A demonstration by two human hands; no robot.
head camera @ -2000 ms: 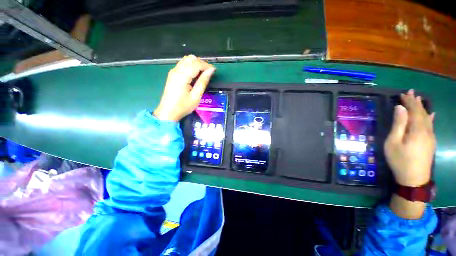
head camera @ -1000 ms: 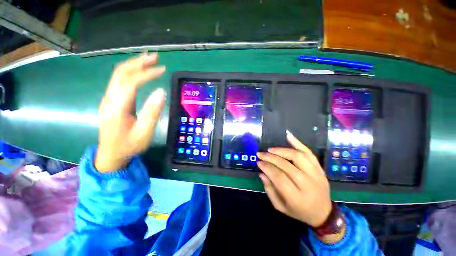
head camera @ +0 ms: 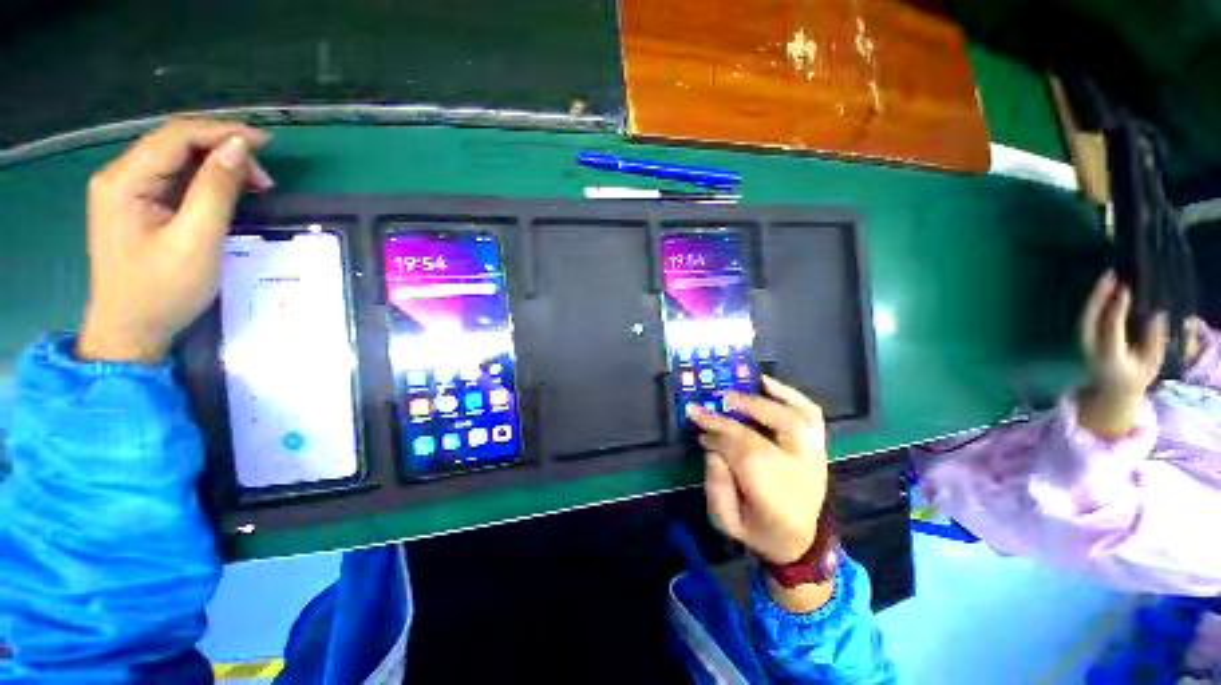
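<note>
A black foam tray [head camera: 589,462] lies on the green bench with three phones in its recesses. The left phone [head camera: 291,368] shows a mostly white screen. The second phone [head camera: 453,355] and the right phone [head camera: 710,321] show home screens. The recess between them and the far right recess are empty. My left hand [head camera: 164,234] is at the tray's upper left corner beside the white-screened phone, fingers curled, holding nothing visible. My right hand [head camera: 766,468] has its fingertips on the lower part of the right phone's screen, and holds nothing.
A blue pen [head camera: 659,170] and a thin white-and-black stick [head camera: 656,196] lie behind the tray. A wooden board [head camera: 803,80] lies at the rear. At the right, a person in a pink smock [head camera: 1071,482] holds dark trays [head camera: 1138,228].
The view has turned right. The left phone's screen went from home screen to white. My right hand moved from the second phone to the right phone. The neighbour with dark trays came into view.
</note>
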